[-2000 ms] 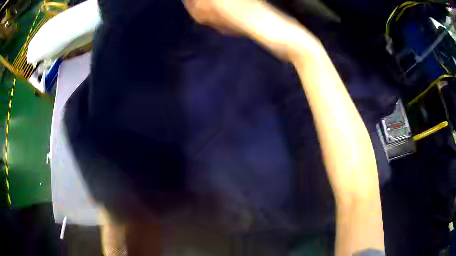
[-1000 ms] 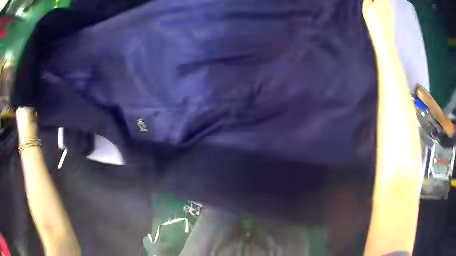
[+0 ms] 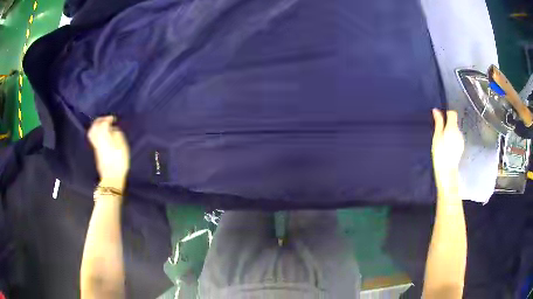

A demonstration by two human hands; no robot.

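A dark navy jacket (image 3: 292, 105) lies spread with its shiny lining up across the ironing table (image 3: 467, 41). A small dark brand label (image 3: 157, 163) with pale lettering shows on the lining at the lower left. My left hand (image 3: 109, 149) grips the jacket near its left end; its fingertips are partly hidden. My right hand (image 3: 447, 140) pinches the jacket's right edge between thumb and fingers. The lining is creased at the upper left and flatter towards the right, with a dark straight slit across the middle.
A steam iron (image 3: 488, 99) with a wooden handle stands at the table's right end, beside the iron rest (image 3: 514, 160). Dark garments (image 3: 52, 233) hang at the lower left. Green floor (image 3: 368, 233) shows past the near edge, around my legs in grey trousers.
The jacket has been spread flatter, and its near edge now lies straighter. My left hand has moved right, onto the garment. My right hand has come down along the right edge. More of the iron shows.
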